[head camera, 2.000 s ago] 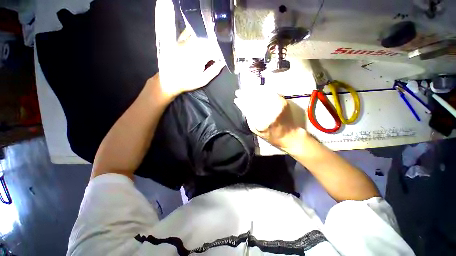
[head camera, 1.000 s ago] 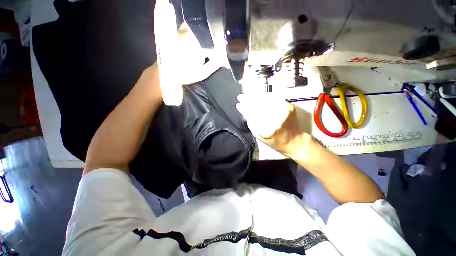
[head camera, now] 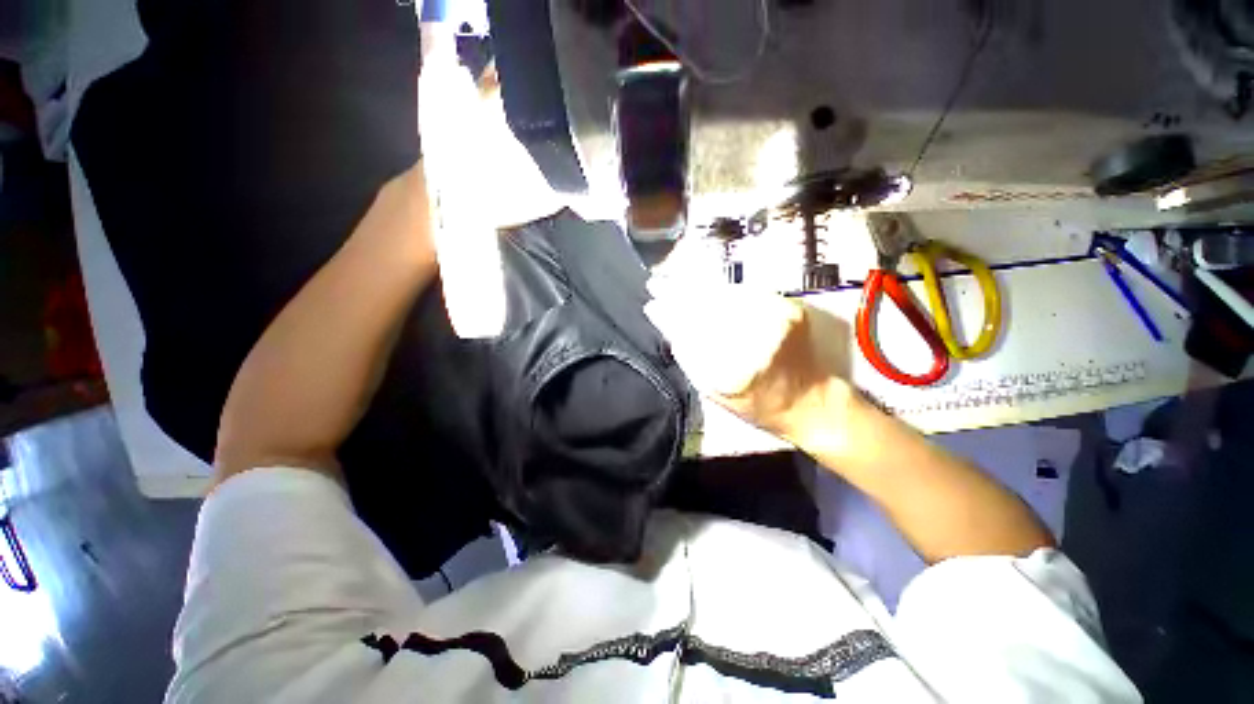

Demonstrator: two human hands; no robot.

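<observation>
The black garment [head camera: 591,399] covers the left of the table and hangs over the near edge, with a round tube-like opening towards me. My left hand [head camera: 516,172] lies on the cloth left of the needle area, mostly washed out by the lamp glare. My right hand [head camera: 729,337] is at the garment's right edge, just below the presser area; its fingertips are overexposed, so its grip cannot be told. The sewing machine head [head camera: 880,110] spans the top. The needle and cloth under it are hidden by glare and my hand.
Scissors with red and yellow handles [head camera: 904,327] lie right of my right hand. Blue pens [head camera: 1139,282] and a black object [head camera: 1218,337] are at the right table end. A printed ruler [head camera: 1031,388] runs along the near edge. The bright lamp [head camera: 465,206] stands out at left.
The view has shifted slightly, so the machine head and lamp appear lower. The garment's tube-like opening sags lower towards my lap. Both hands stay at nearly the same places on the cloth.
</observation>
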